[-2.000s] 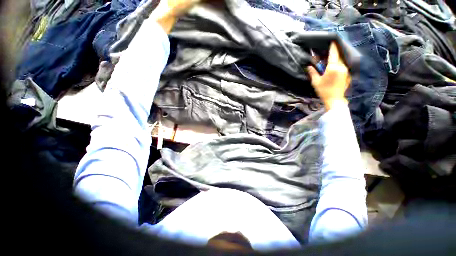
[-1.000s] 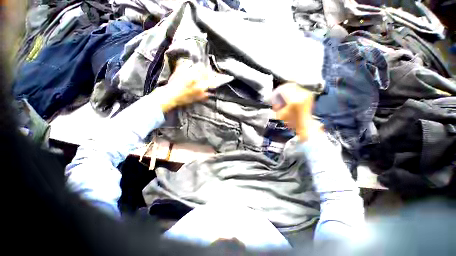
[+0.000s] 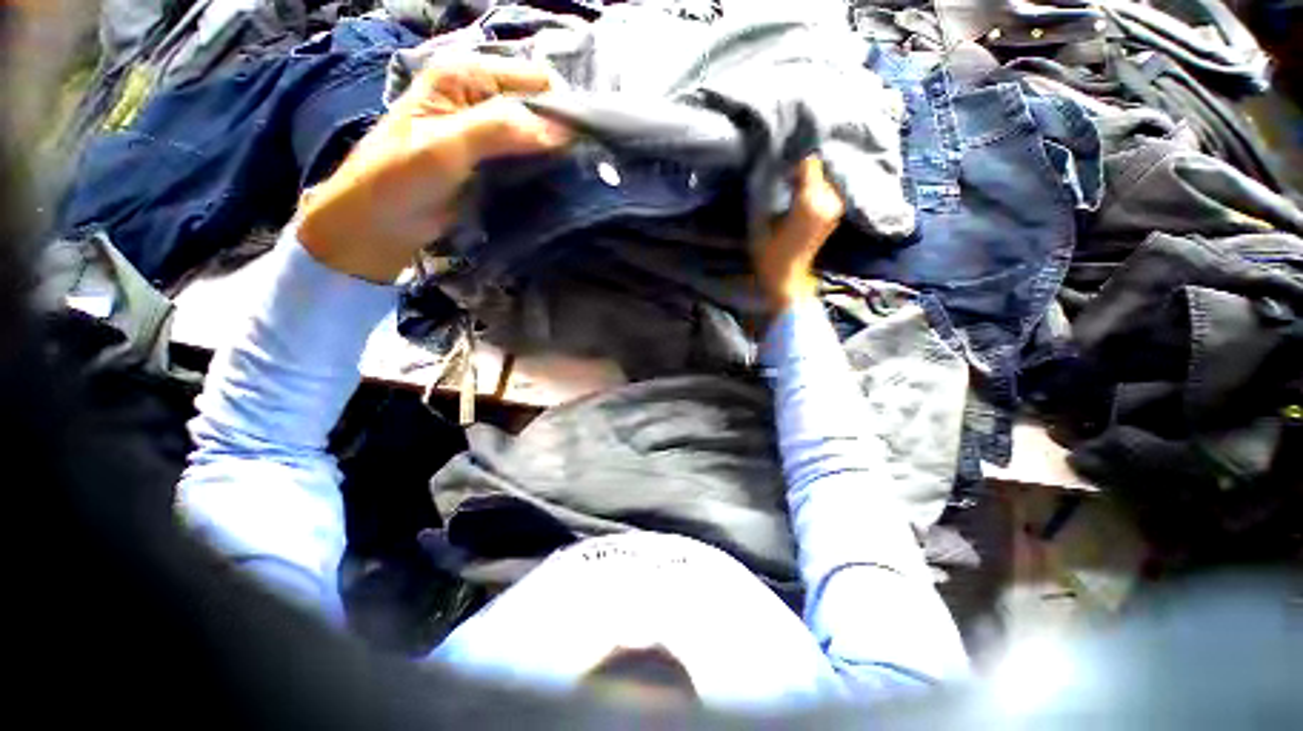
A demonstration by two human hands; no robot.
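A denim garment [image 3: 643, 136], pale grey on its inside and dark blue outside, is held up over the table in front of me. My left hand [image 3: 450, 150] grips its edge at the upper left, fingers pinched on the cloth. My right hand [image 3: 800, 229] is closed on the garment at the right, partly hidden by the folds and blurred. A small bright dot shows on the dark blue side between the hands. No tool can be made out in my right hand.
Dark blue garments [image 3: 186, 172] lie at the left, blue denim [image 3: 1007, 186] at the right, and a charcoal pile [image 3: 1193, 343] at the far right. Grey cloth [image 3: 643, 457] lies over the table's front edge and lap. Pale strings [image 3: 465, 374] hang at the edge.
My left hand has moved up and left, lifting the garment's edge. My right hand has moved slightly up and left. The dark blue side now shows between the hands.
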